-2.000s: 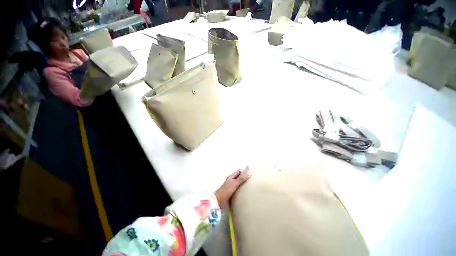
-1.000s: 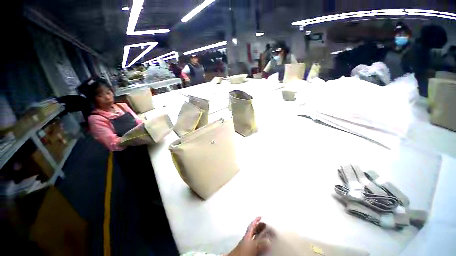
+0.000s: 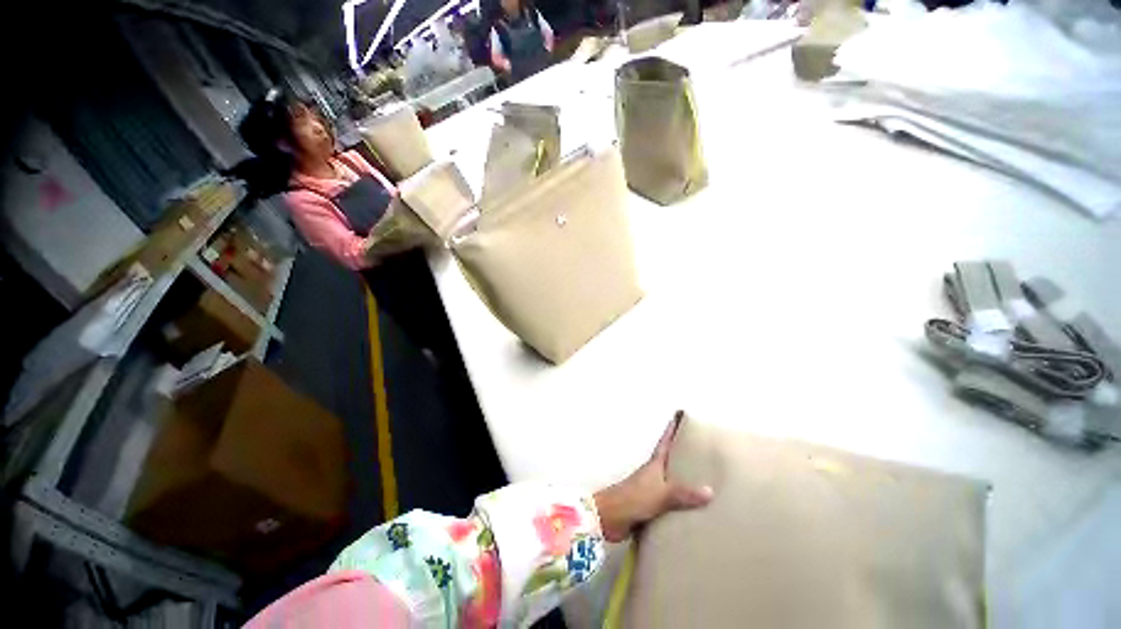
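Note:
A beige-taupe handbag body (image 3: 811,541) is at the bottom, nearest me, cut off by the lower edge. Yellow edging shows on its left side and a small yellow mark near its top edge. My left hand (image 3: 652,492), in a flowered sleeve, grips its upper left side, with the thumb on the face and other fingers partly hidden at the edge. My right hand is not in view. Another beige bag (image 3: 553,258), with a small metal stud, stands tilted on the white table (image 3: 762,320) beyond my hand.
Bundled straps (image 3: 1026,350) lie at right. An open bag (image 3: 660,129) and other bags stand farther back. White sheets (image 3: 983,135) are at upper right. A person (image 3: 338,203) holds a bag at left. A carton (image 3: 246,455) sits by shelves.
The view has tilted and shifted. Since one second ago, my left hand has gone from spread fingers above the near bag to gripping its upper left side. More of this bag shows.

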